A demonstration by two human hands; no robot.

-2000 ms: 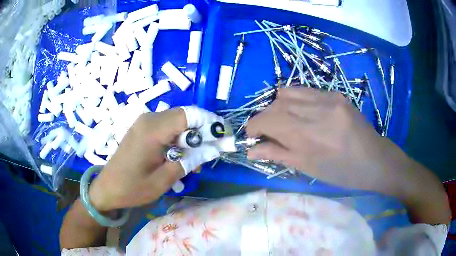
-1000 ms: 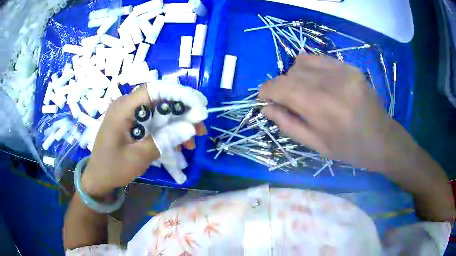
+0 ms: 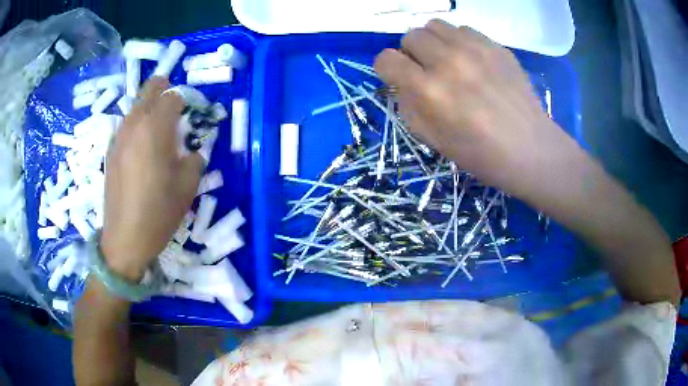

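Observation:
My left hand (image 3: 151, 185) is over the left compartment of the blue tray (image 3: 260, 188), on the heap of white sleeves (image 3: 75, 170). It holds several fitted sleeves (image 3: 198, 130) with dark round ends, partly hidden and blurred. My right hand (image 3: 471, 102) is palm down over the far part of the right compartment. Its fingers are bent, and whether they grip a stem is hidden. The thin stems with metal and dark fittings (image 3: 377, 219) lie in a tangled pile below it. One loose white sleeve (image 3: 290, 149) lies beside the divider.
A white shallow tray (image 3: 302, 21) lies beyond the blue tray's far edge, with a thin white piece (image 3: 411, 10) in it. A clear plastic bag (image 3: 83, 34) of small white parts is at the far left. Pale sheet-like objects (image 3: 656, 68) stand at the far right.
My left hand has moved left, away from the divider, and turned with its back up over the sleeves. My right hand has moved up towards the white tray. The view has shifted.

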